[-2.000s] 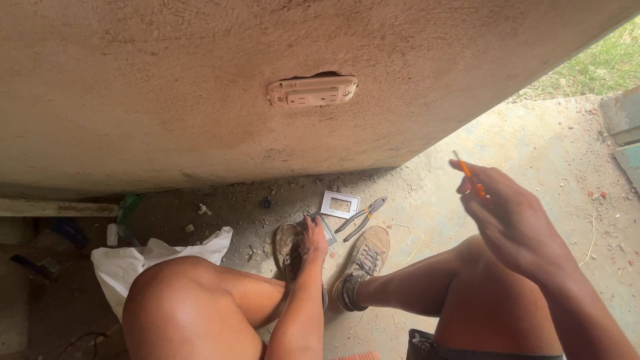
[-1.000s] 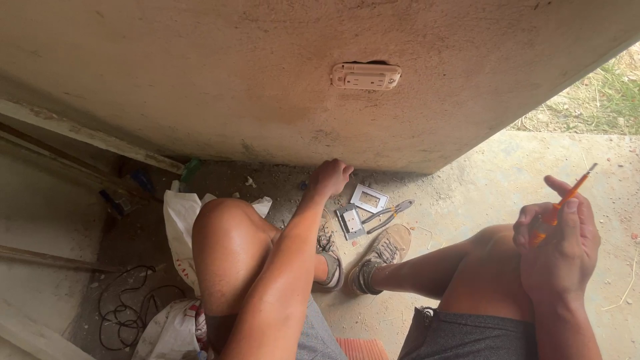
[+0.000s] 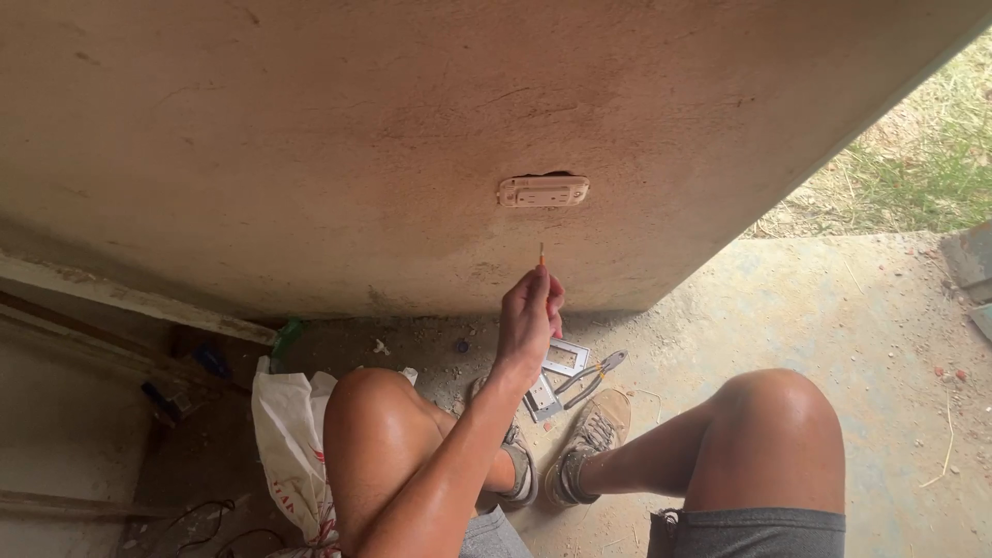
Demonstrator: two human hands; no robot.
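Observation:
My left hand (image 3: 531, 322) holds a small orange-handled screwdriver (image 3: 542, 260), its tip pointing up toward the wall, below a rectangular electrical outlet (image 3: 545, 191). The outlet is mounted in the plastered wall, with a dark gap along its top edge. No contact between tip and outlet is seen. On the floor beyond and beside my left wrist lie a rectangular cover plate (image 3: 577, 350) with an opening, a second outlet piece (image 3: 542, 398) and dark-handled pliers (image 3: 594, 378). My right hand is out of view.
My shoes (image 3: 603, 418) stand close to the floor items. A white sack (image 3: 291, 434) lies beside my left knee, with a dark cable (image 3: 203, 511) lower left. Wooden boards (image 3: 132, 298) lean at the left. The wall's corner is at right, with grass (image 3: 922, 170) beyond.
The screwdriver, in my right hand a second ago, is now in my left hand. My left hand has risen from near the floor to before the wall; my right hand has left the view.

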